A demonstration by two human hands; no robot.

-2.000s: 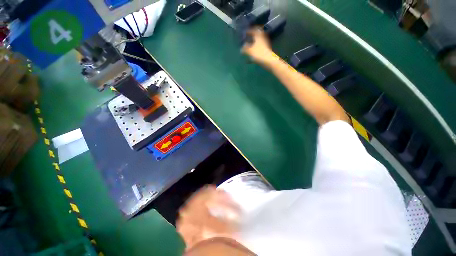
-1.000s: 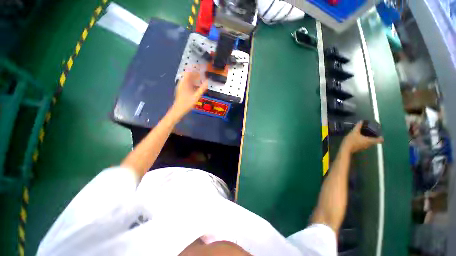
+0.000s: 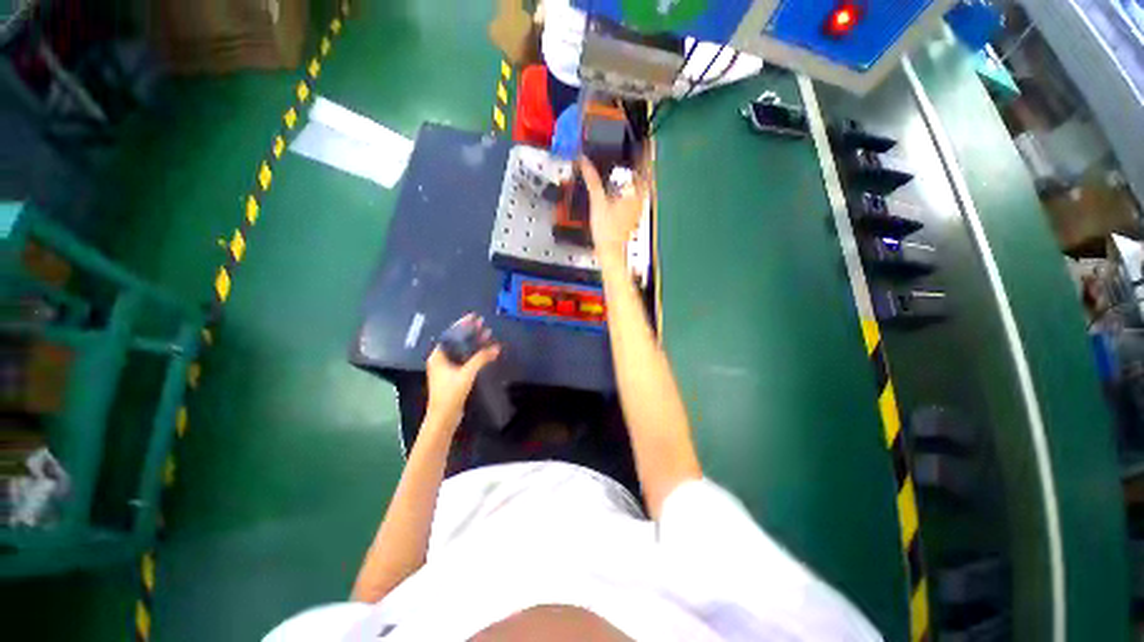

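Observation:
My left hand (image 3: 454, 373) holds a dark housing (image 3: 464, 336) over the front edge of the dark low table; the housing is blurred. My right hand (image 3: 611, 213) reaches over the perforated base plate (image 3: 524, 236) at the orange-brown fixture (image 3: 572, 223), below the press head (image 3: 606, 136). My right fingers are beside the fixture and partly hide it; whether they hold a housing cannot be told. The blue press base with its red face (image 3: 562, 304) is in front of the plate.
The conveyor (image 3: 991, 376) at right carries spaced black housings (image 3: 913, 305). A phone-like device (image 3: 775, 115) lies on the green bench (image 3: 728, 276). A control box with a lit red switch (image 3: 853, 35) hangs at the top. A green rack (image 3: 119, 364) stands at left.
My right hand has moved from the conveyor to the fixture. My left hand has moved from the plate to the table's front edge and now holds a dark housing. The view has shifted.

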